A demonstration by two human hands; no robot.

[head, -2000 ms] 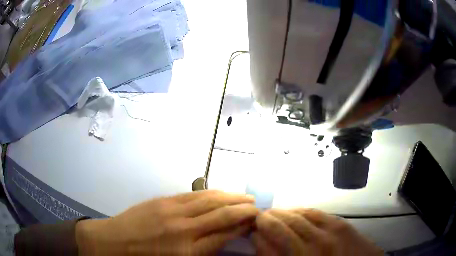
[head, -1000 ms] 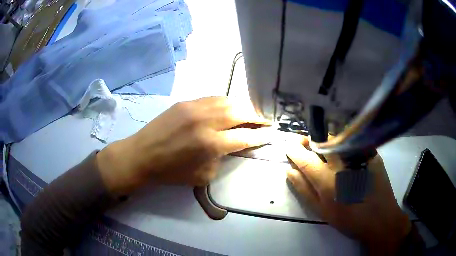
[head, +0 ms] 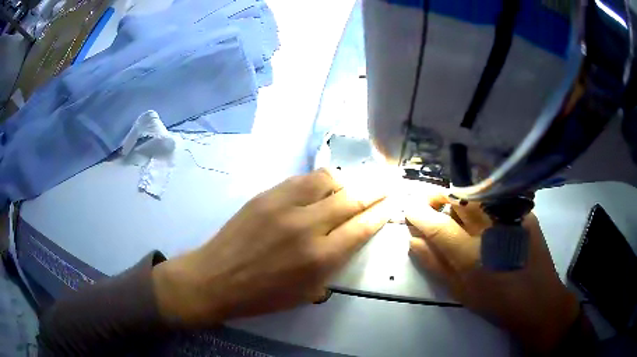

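Observation:
My left hand (head: 279, 244) lies palm down on the machine bed (head: 367, 268), fingertips beside the needle area. My right hand (head: 482, 265) lies on the bed's right side, fingertips close to the left ones, partly behind the grey knob. The fingertips meet under the presser foot area (head: 419, 164) in strong glare, so what they touch or pinch cannot be told. A pale blue piece, seemingly a fabric strip (head: 351, 148), shows just beyond my left fingers, beside the sewing machine head (head: 461, 77). Its extent is washed out.
A light blue fabric stack (head: 174, 84) lies upper left, with a crumpled white scrap (head: 154, 150) and loose threads beside it. A ribbed grey knob (head: 504, 245) hangs from the head. A dark flat oblong (head: 609, 268) is at right. Ruler tape (head: 59, 261) follows the curved table edge.
Both hands moved from the near edge up to the needle area. Since one second ago, my left hand shifted slightly right and nearer, and the pale blue piece beyond it came into view.

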